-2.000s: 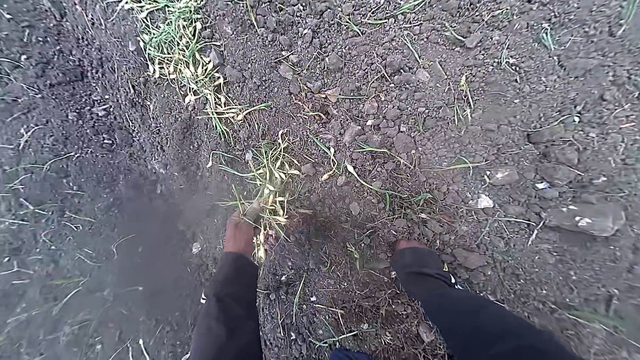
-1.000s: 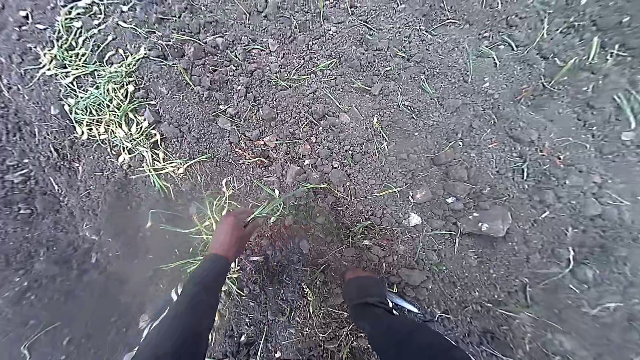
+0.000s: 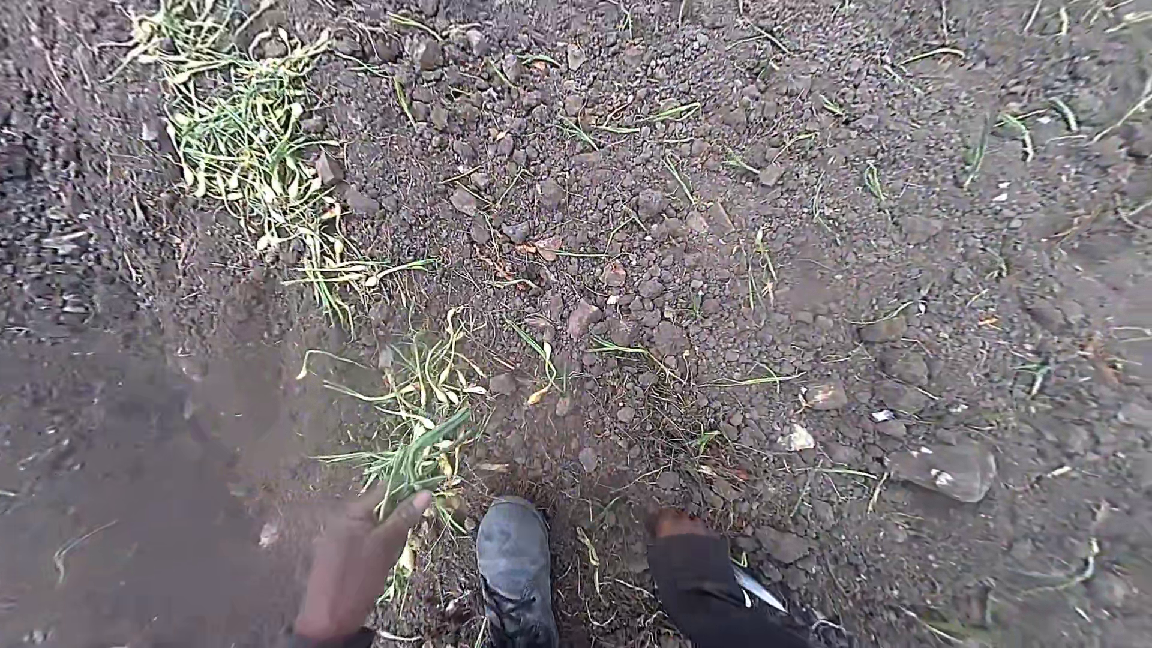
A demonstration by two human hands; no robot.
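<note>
My left hand (image 3: 355,553), blurred, is at the lower left over the edge of a small heap of onion seedlings (image 3: 432,387). Green leaves (image 3: 418,463) rise beside its thumb and fingers; whether it grips them cannot be told. My right hand (image 3: 675,524) is low in the middle, mostly hidden by its dark sleeve, its fingers out of sight against the soil. A larger heap of seedlings with pale bulbs (image 3: 243,135) lies at the upper left. Single seedlings (image 3: 544,360) are on the soil between the heap and the right side.
A dark boot (image 3: 516,571) stands between my hands. Dark cloddy soil (image 3: 630,198) spreads all around, with a flat stone (image 3: 949,470) at the right and a small whitish stone (image 3: 796,438). A pale, shiny pointed object (image 3: 756,589) shows beside my right sleeve. Muddy, smoother ground (image 3: 153,468) lies at the left.
My left hand has moved down and toward the lower edge of the small heap. The boot has come into view between my hands.
</note>
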